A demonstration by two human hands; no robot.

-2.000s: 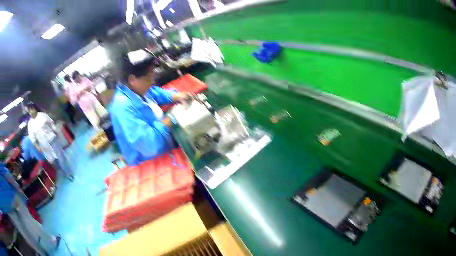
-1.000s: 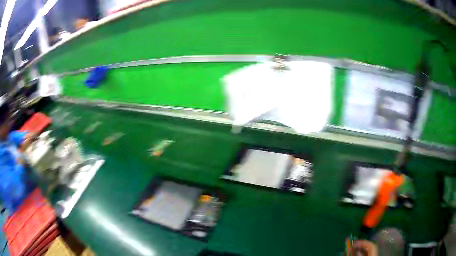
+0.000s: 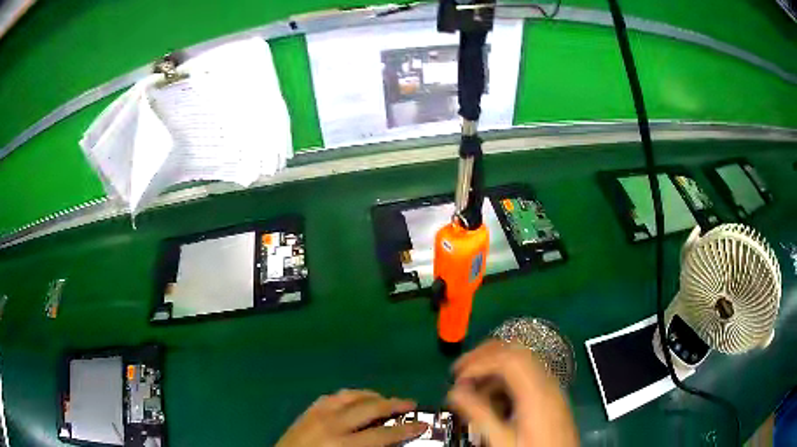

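A tablet assembly [image 3: 428, 429] lies at the bottom edge, mostly cut off and covered by my hands. My left hand [image 3: 354, 421] lies over its left part, fingers extended; whether it grips it is hidden. My right hand [image 3: 516, 393] is blurred, over its right side, thumb and fingertips close together. I cannot tell if it holds anything. The orange electric screwdriver [image 3: 460, 278] hangs bit-down just above my right hand, apparently not held. The round screw dish [image 3: 546, 345] with silvery screws is behind my right hand, partly hidden.
Several open tablets lie on the green bench, at left [image 3: 217, 275], lower left [image 3: 96, 397], behind the screwdriver [image 3: 419, 231] and far right [image 3: 651, 201]. A cream fan [image 3: 730, 288] stands right, beside a white-bordered black panel [image 3: 625, 362]. A black cable [image 3: 647, 148] hangs down at right.
The view has swung right and down from the neighbour's station to the bench in front of me. Both my hands are now over the tablet at the bottom; the screwdriver hangs nearly upright at centre.
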